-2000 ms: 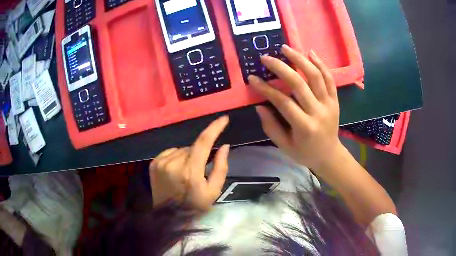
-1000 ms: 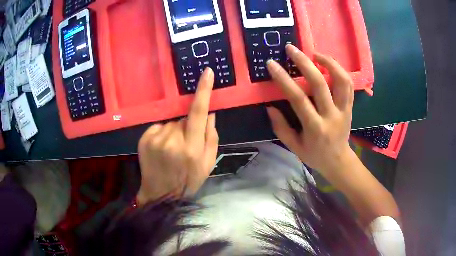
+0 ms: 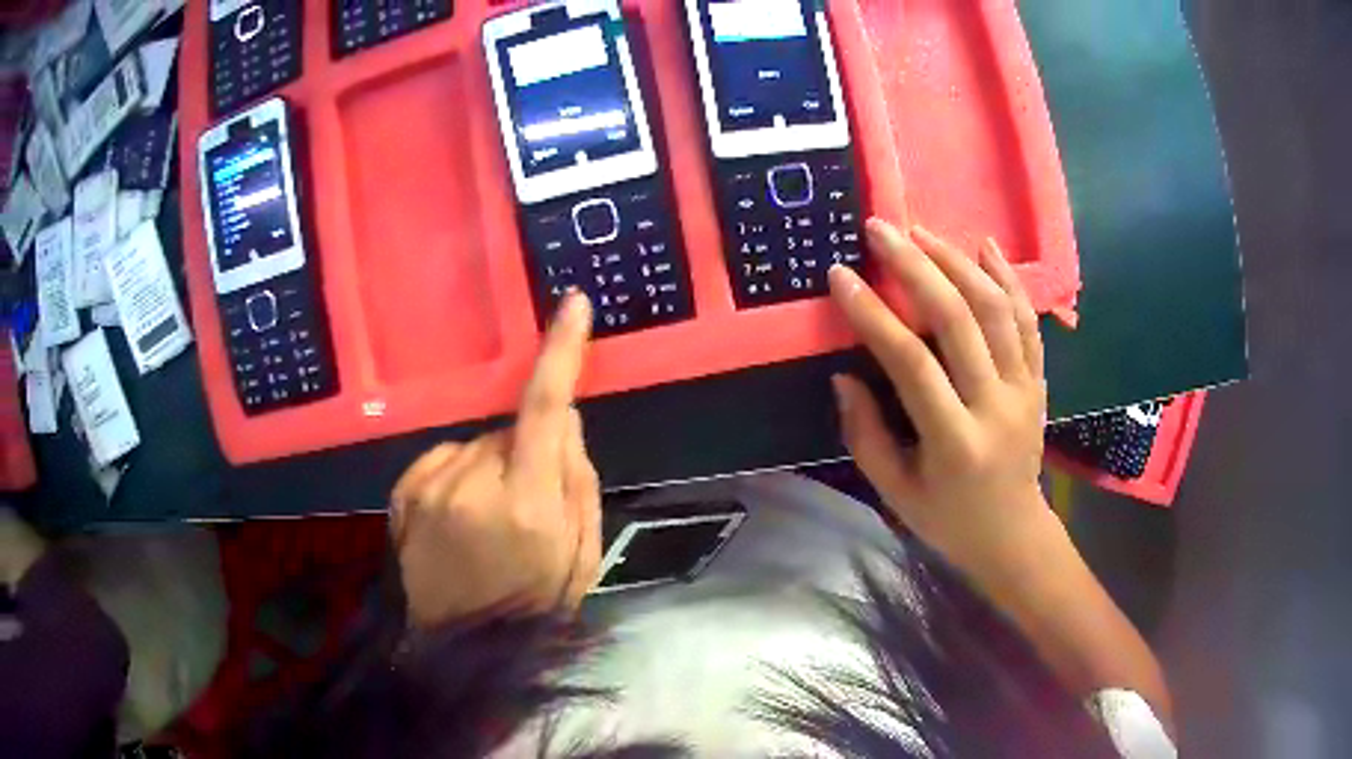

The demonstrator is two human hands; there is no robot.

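Note:
A red foam tray (image 3: 415,223) holds several black feature phones face up. My left hand (image 3: 512,504) has its index finger out on the lower left keys of the middle phone (image 3: 601,245), whose screen is lit; its other fingers are curled. My right hand (image 3: 956,386) is spread, with fingertips at the lower right keys of the right phone (image 3: 793,223), also lit. Another phone (image 3: 260,267) at the left shows a lit menu list. Neither hand grips anything.
Loose white batteries (image 3: 141,297) lie piled left of the tray on the dark green bench (image 3: 1142,267). A lower red tray (image 3: 1179,445) with phones is below the edge at right. A phone (image 3: 667,549) lies at the wearer's lap. Part of a person (image 3: 60,653) shows at lower left.
My left hand first moved up onto the middle phone's keys, then shifted to its lower left keys. My right hand has moved to the right phone's lower right side. The middle phone's screen has changed.

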